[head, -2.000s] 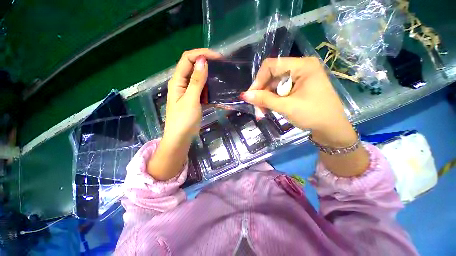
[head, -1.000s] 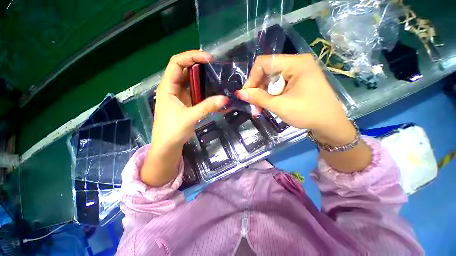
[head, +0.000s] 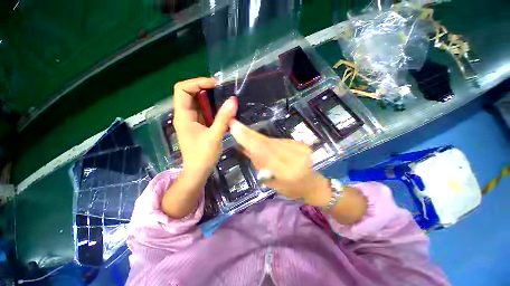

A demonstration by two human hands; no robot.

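My left hand [head: 196, 123] holds a red-edged phone [head: 206, 106] upright between fingers and thumb. A clear shiny film [head: 246, 84] spreads to the right of the phone; whether it is attached cannot be told. My right hand [head: 288, 165], partly blurred, has its extended fingertips by my left thumb and the phone's lower edge. A small white object [head: 265, 174] is in its curled fingers. Beneath is a clear blister tray [head: 366, 137]. It holds a black-faced red-edged phone [head: 300, 67] at the back and film-covered phones [head: 338, 114] in the near row, partly hidden by my hands.
Clear panel trays with black panels [head: 109, 184] lie at left. A crumpled clear liner heap [head: 386, 50], tan scraps [head: 456, 47] and a dark patch [head: 433, 81] lie at right. A blue stool with a white top [head: 450, 184] stands beyond the bench's near edge.
My right hand has swung down and left, from the film to beside my left thumb. The back-row phone and right near-row phone are now uncovered. My left hand still holds the phone, slightly lower.
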